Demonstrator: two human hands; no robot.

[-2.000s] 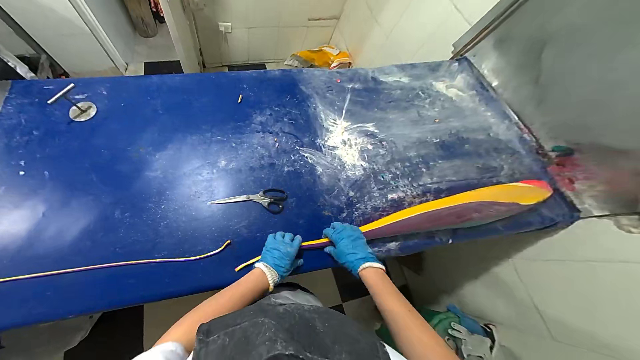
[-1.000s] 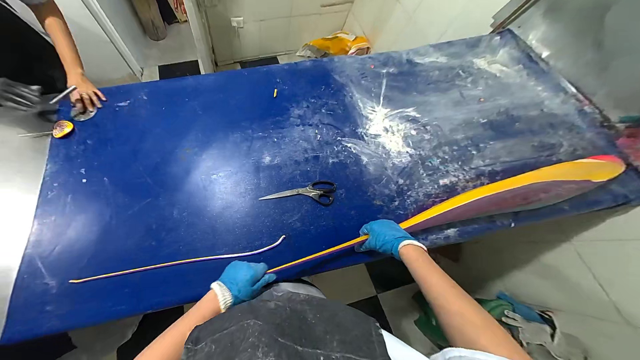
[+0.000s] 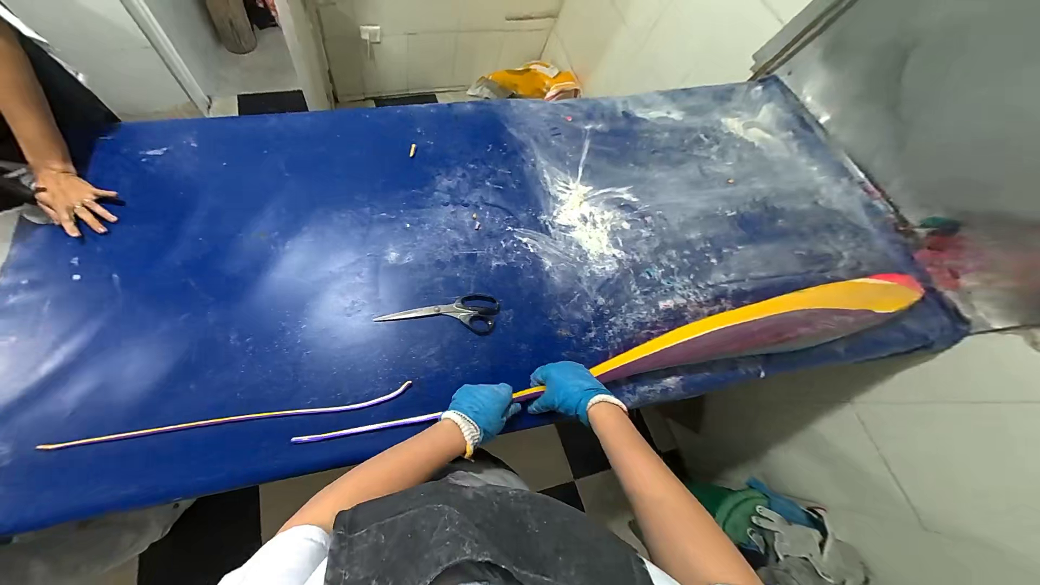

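Observation:
A long tapered mass of pliable striped material (image 3: 756,325), yellow, purple and pinkish red, lies along the table's near right edge and narrows leftward into a thin rope. My right hand (image 3: 566,390), in a blue glove, grips the narrow part. Just left of it, my blue-gloved left hand (image 3: 481,410) is closed on the thin rope, a short stretch showing between the hands. The rope's loose end (image 3: 357,431) runs out left over the table. A separate thin striped strand (image 3: 219,421) lies beyond it. Black-handled scissors (image 3: 443,312) rest on the table, blades partly apart, touching neither hand.
The blue-covered table (image 3: 244,179) bears white powder (image 3: 589,215) and a small yellow piece (image 3: 413,150). A co-worker's hand (image 3: 75,201) rests on its far left corner. A metal surface (image 3: 959,122) borders the right end. Gloves (image 3: 800,536) lie low at right.
My hands, spread apart along the rope one second ago, are now close together. More rope extends left of my left hand. The co-worker's hand, absent two seconds ago, is at the left corner.

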